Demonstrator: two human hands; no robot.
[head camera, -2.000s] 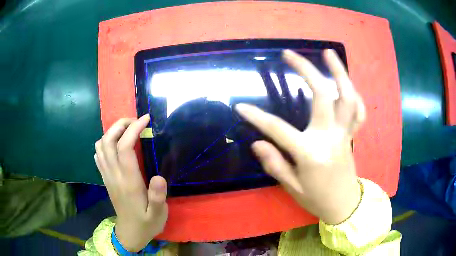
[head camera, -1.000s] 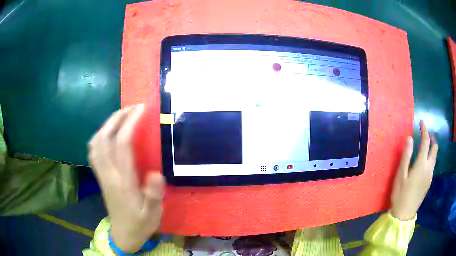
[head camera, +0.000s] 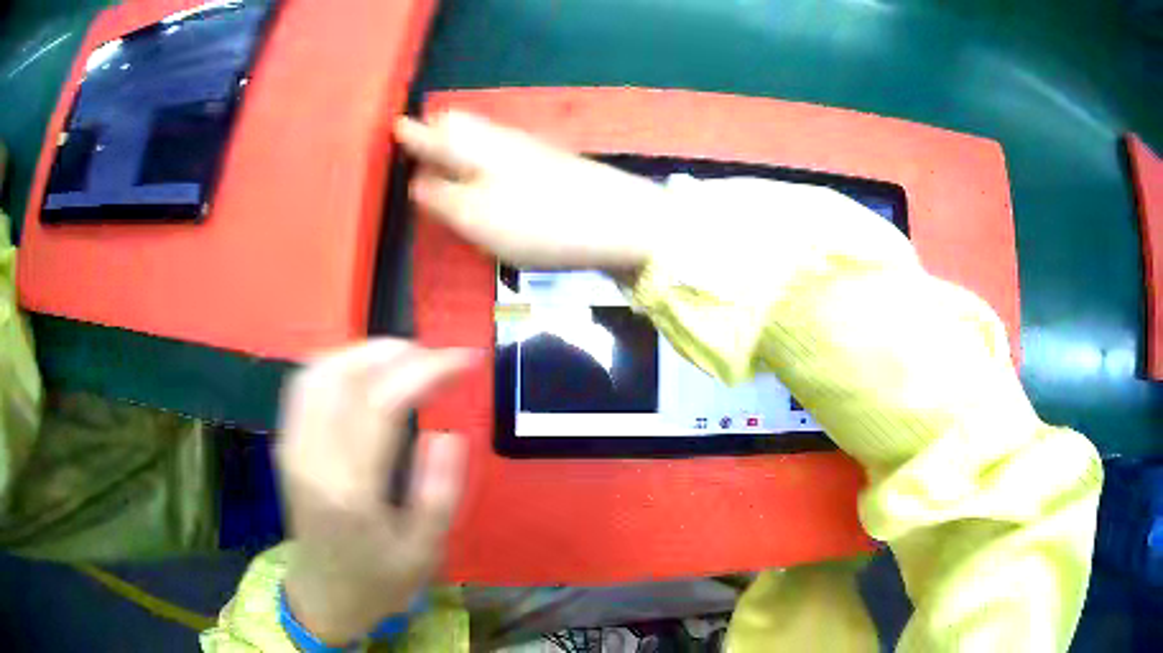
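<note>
A black-bordered tablet (head camera: 587, 444) lies on an orange-red foam pad (head camera: 663, 517) in front of me, its screen lit white with dark rectangles. A yellow tag (head camera: 513, 310) is at its left edge. My right arm crosses over the tablet and hides much of it. My right hand (head camera: 491, 179) is blurred, its fingertips at the right edge of a second foam pad (head camera: 300, 242) on the left. That pad bears another tablet (head camera: 160, 109) with a dim screen. My left hand (head camera: 376, 472) is blurred, fingers apart and empty, near the gap between the pads.
The green work surface (head camera: 561, 45) runs behind the pads. Part of another orange-red pad (head camera: 1148, 242) shows at the far right edge. A person's yellowish clothing (head camera: 121, 472) is at the lower left.
A second pad with a tablet has come into view on the left. My right hand has moved from the near pad's right side across to the left. The near tablet appears farther right.
</note>
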